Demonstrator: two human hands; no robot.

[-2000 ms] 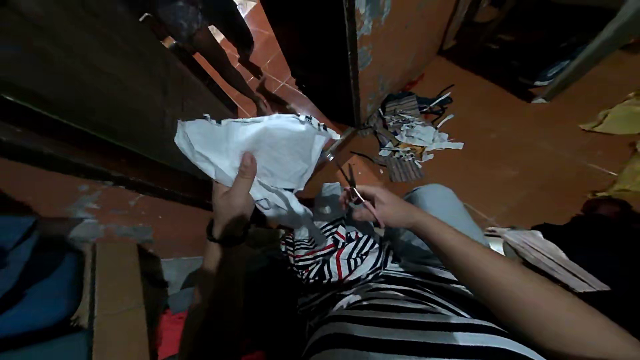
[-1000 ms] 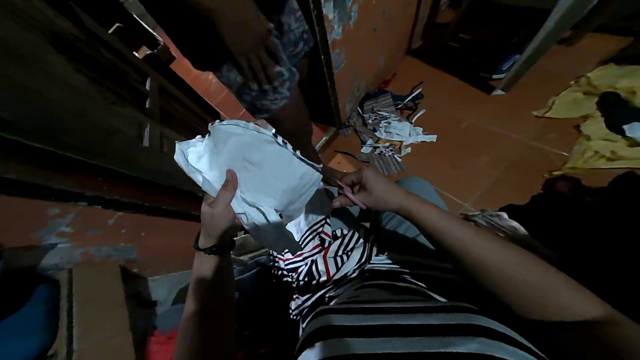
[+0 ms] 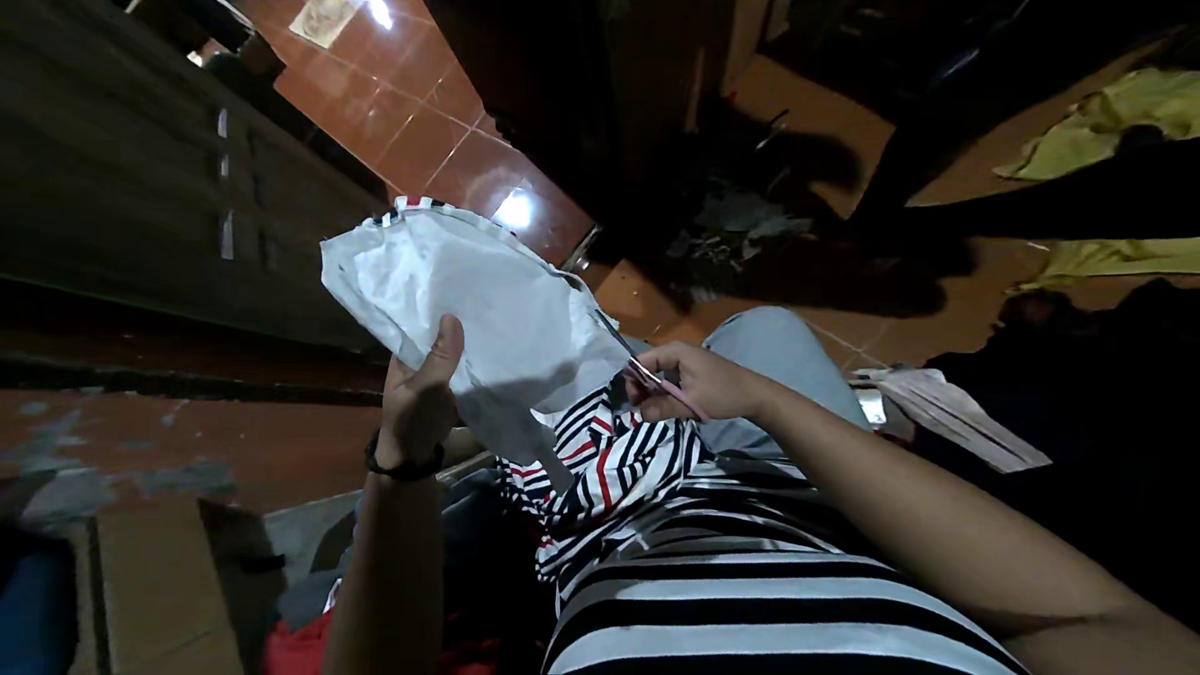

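My left hand, with a dark band at the wrist, grips a piece of white fabric, thumb on top and fingers beneath. Bits of striped cloth show along the fabric's upper edge. My right hand holds scissors with pink handles, their blades at the right edge of the white fabric. How far the blades are apart is hard to tell. Below the white fabric, striped cloth in black, white and red lies bunched on my lap.
Fabric scraps lie in shadow on the tiled floor beyond my knee. Yellow cloth is at the upper right. A cardboard box and red cloth are at lower left. A dark wooden panel stands at left.
The person who stood beyond the white fabric has left that spot, and tiled floor shows there. Shadow now covers the floor scraps. Both my hands still hold the fabric and scissors.
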